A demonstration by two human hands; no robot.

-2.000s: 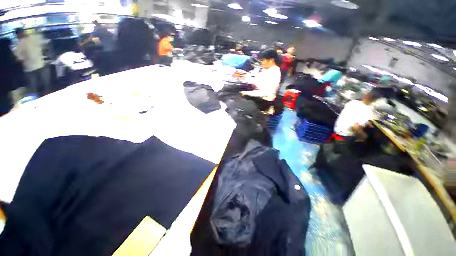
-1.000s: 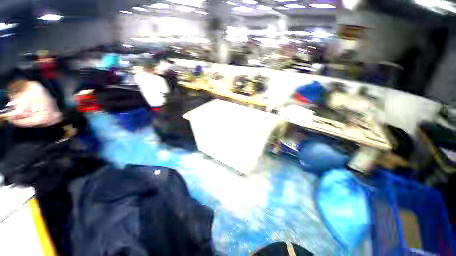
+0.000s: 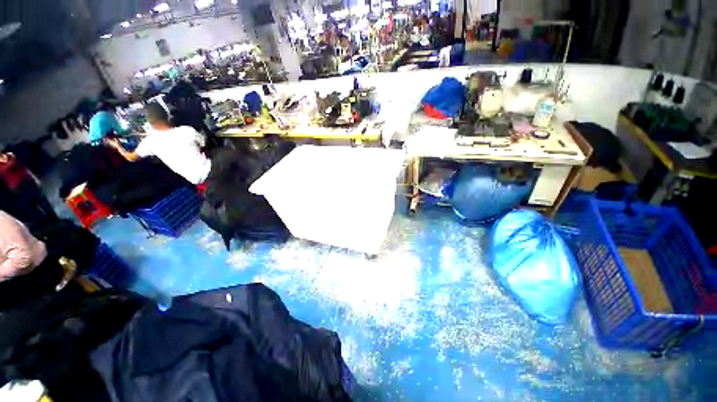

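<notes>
Neither of my hands is in the picture. A large heap of dark navy and black garments (image 3: pixel 228 345) lies nearest in front of me, at the lower left, cut off by the bottom edge. A small white spot shows on its upper part. A small corner of something white with a yellow edge (image 3: pixel 25 390) shows at the bottom left. What lies under the heap is hidden.
A large white bin (image 3: pixel 334 196) stands on the blue floor (image 3: pixel 424 314). A blue plastic bag (image 3: pixel 534 267) and a blue lattice crate (image 3: pixel 641 275) are at the right. Behind is a worktable (image 3: pixel 503 149) with machines. A seated person in white (image 3: pixel 177 153) and a pink sleeve (image 3: pixel 16 247) are at the left.
The view has swung right, away from the white table with navy cloth and tan card. The garment heap has moved left in view; the bin, blue bag and crate now show clearly.
</notes>
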